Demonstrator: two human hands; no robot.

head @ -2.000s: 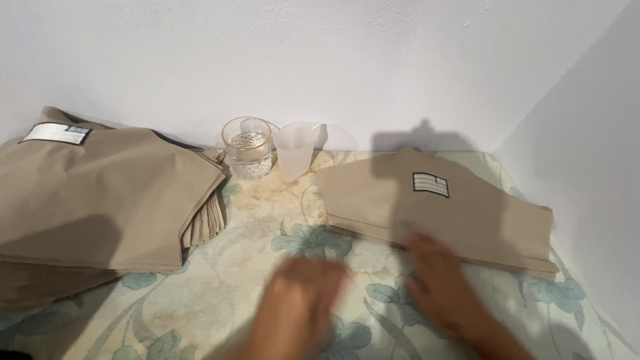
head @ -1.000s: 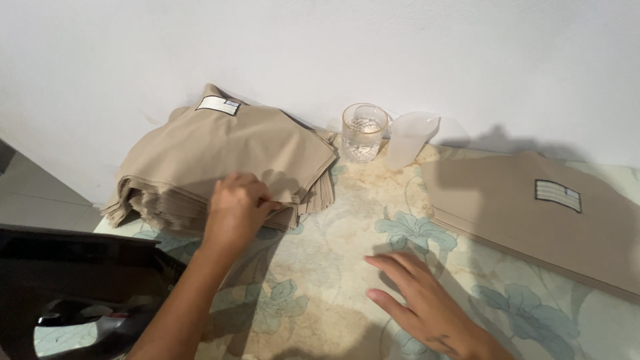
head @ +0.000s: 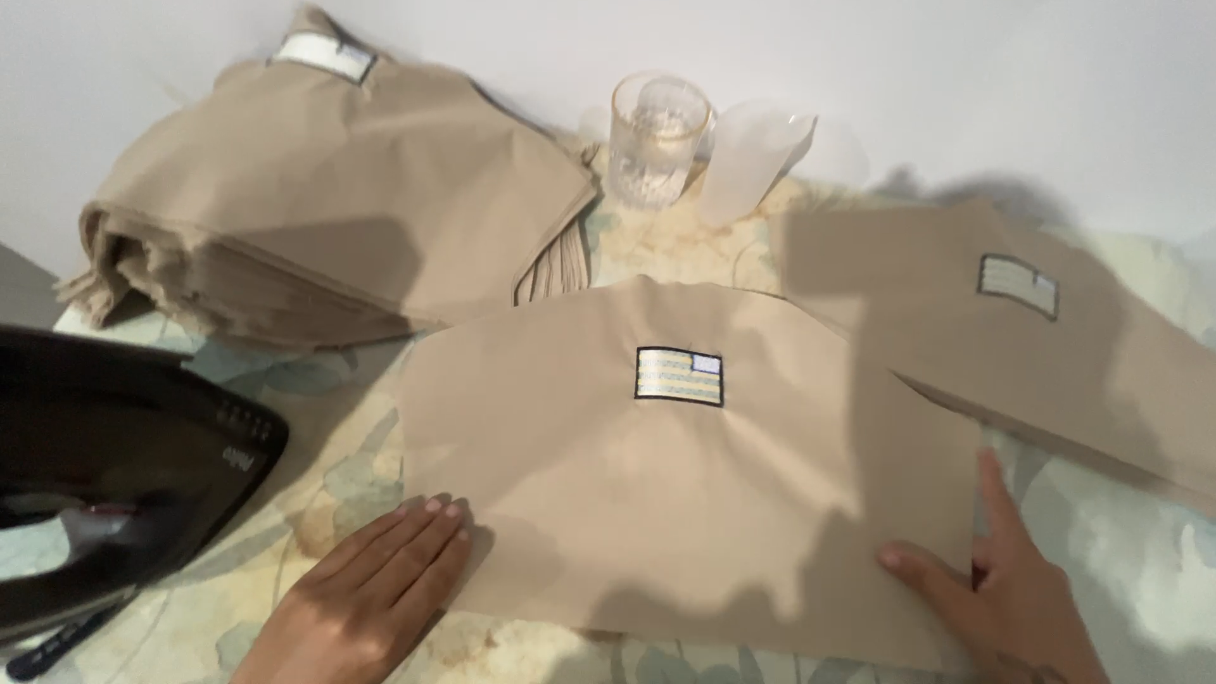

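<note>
A tan fabric piece (head: 608, 513) with an embroidered striped flag patch (head: 679, 376) lies spread in the middle, slightly wrinkled round the patch. My left hand (head: 380, 579) rests flat, fingers together, on its lower left edge. At its right edge is my right hand (head: 988, 579), thumb on the cloth and index finger stretched along the side. Behind to the left rises a thick stack of similar tan pieces (head: 361, 180), the top one bearing a patch. Another such piece or pile (head: 902, 275) lies at the right, partly beneath the middle piece's corner.
A black clothes iron (head: 123, 456) stands at the left edge, near my left hand. By the wall are a clear glass (head: 655, 142) and a translucent plastic cup or container (head: 750, 161). A floral cloth (head: 361, 465) covers the table.
A tan piece now lies between the stack and the right-hand pile, where bare floral cloth showed before. My left hand has left the stack and rests on this piece; my right hand touches its other side.
</note>
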